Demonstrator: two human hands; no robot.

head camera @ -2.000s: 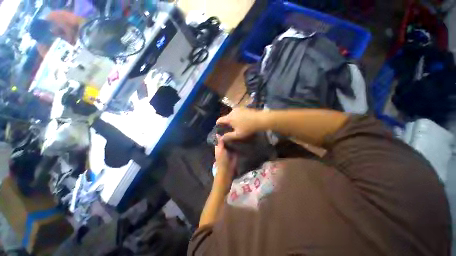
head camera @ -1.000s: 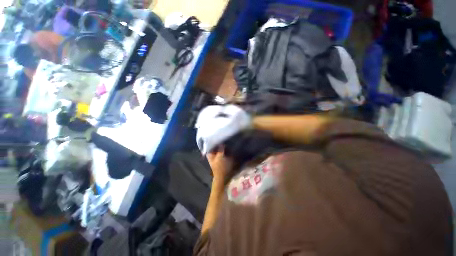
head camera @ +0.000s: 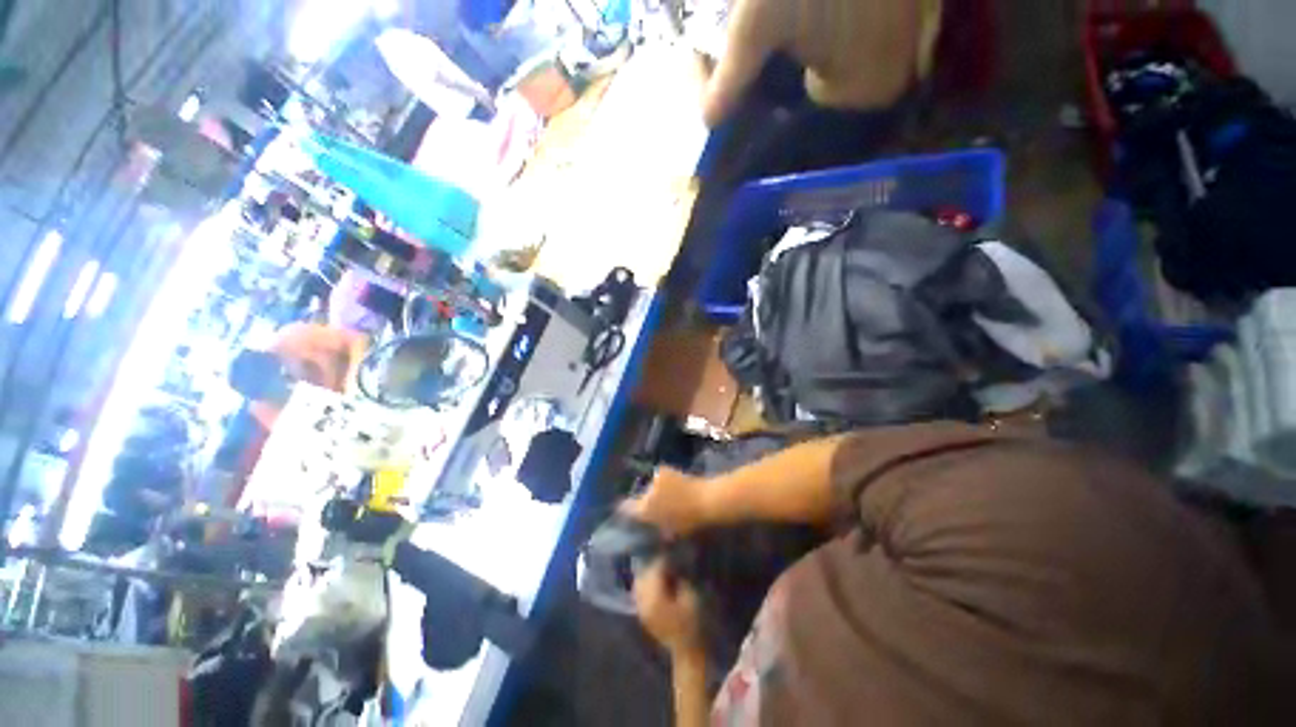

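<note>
A dark grey garment with a lighter grey patch (head camera: 611,562) is bunched in front of my brown shirt. My right hand (head camera: 665,504) grips its upper side, and my left hand (head camera: 665,604) holds it from below. Both hands are blurred, and the fingers are partly lost in the cloth. The lower part of my left arm is cut off by the frame edge. A large grey garment pile (head camera: 867,320) with white parts fills the blue crate (head camera: 739,263) beyond my right arm.
The blue-edged white table (head camera: 519,533) holds a sewing machine (head camera: 547,355), scissors (head camera: 603,347) and a dark cloth piece (head camera: 549,466). A fan (head camera: 422,372) stands beyond. Pale stacked bundles (head camera: 1251,405) and a red crate (head camera: 1106,64) are at right. A person's bare arm (head camera: 736,64) shows at the top.
The view has tilted up, showing more of the room and another person. The white cloth part spread over my hands a second ago no longer shows; a grey bunch is there now.
</note>
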